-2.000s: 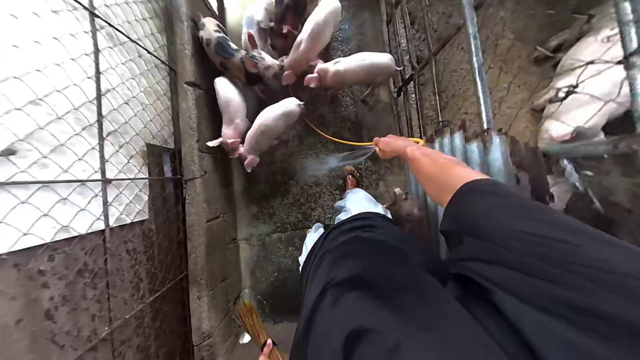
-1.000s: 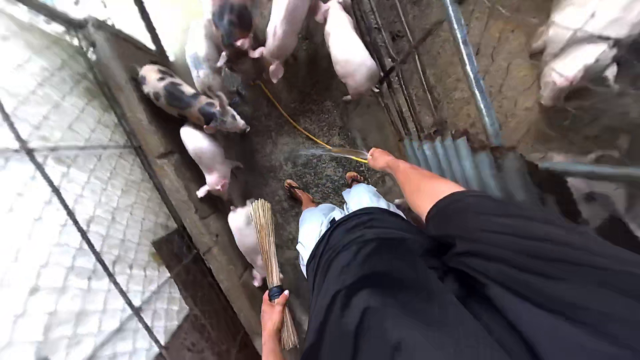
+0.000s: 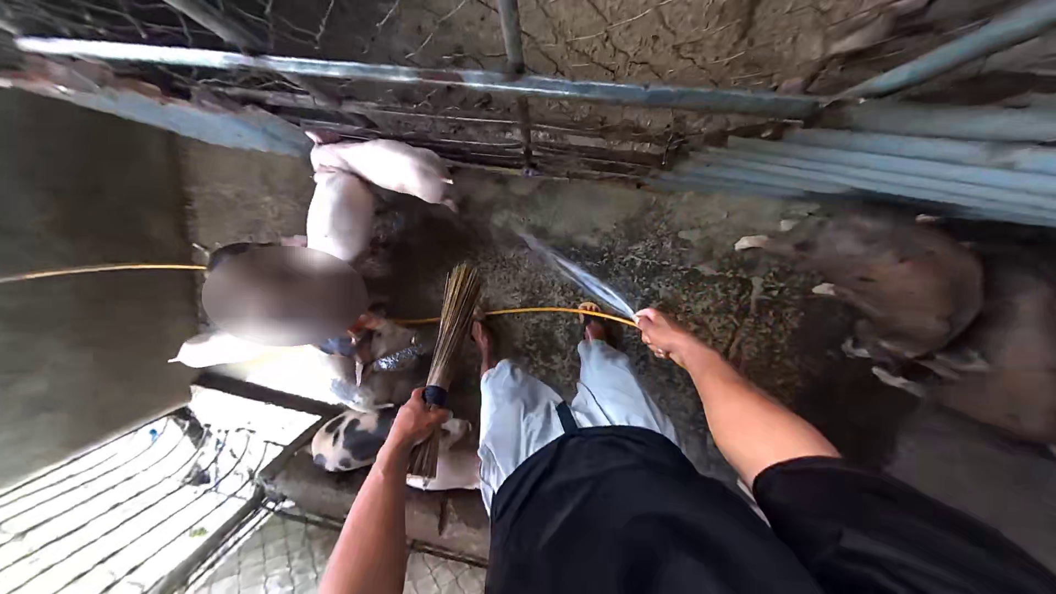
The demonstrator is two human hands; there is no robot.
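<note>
My left hand (image 3: 417,419) grips a stick broom (image 3: 450,338) by its dark binding, with the bristles pointing up and away from me. Out to the right, my right hand (image 3: 662,334) is closed on the end of a yellow hose (image 3: 536,311). Water (image 3: 577,275) sprays from it forward and to the left onto the wet floor (image 3: 701,272). The hose runs left past my sandalled feet and the broom, toward the pigs. A spotted pig (image 3: 351,441) and part of a pale one lie just beyond my left hand. The water hides the hose's tip.
Pale pigs (image 3: 388,167) crowd the left side, where a blurred patch covers part of the group. Dark, muddy pigs (image 3: 899,272) are at the right. A metal rail (image 3: 610,91) with wire mesh and corrugated sheets (image 3: 874,169) borders the far side. A barred gate (image 3: 124,503) stands lower left.
The view has swung strongly round. The broom, upright in my left hand a second ago, now reaches further forward beside my feet. My right hand still holds the spraying hose.
</note>
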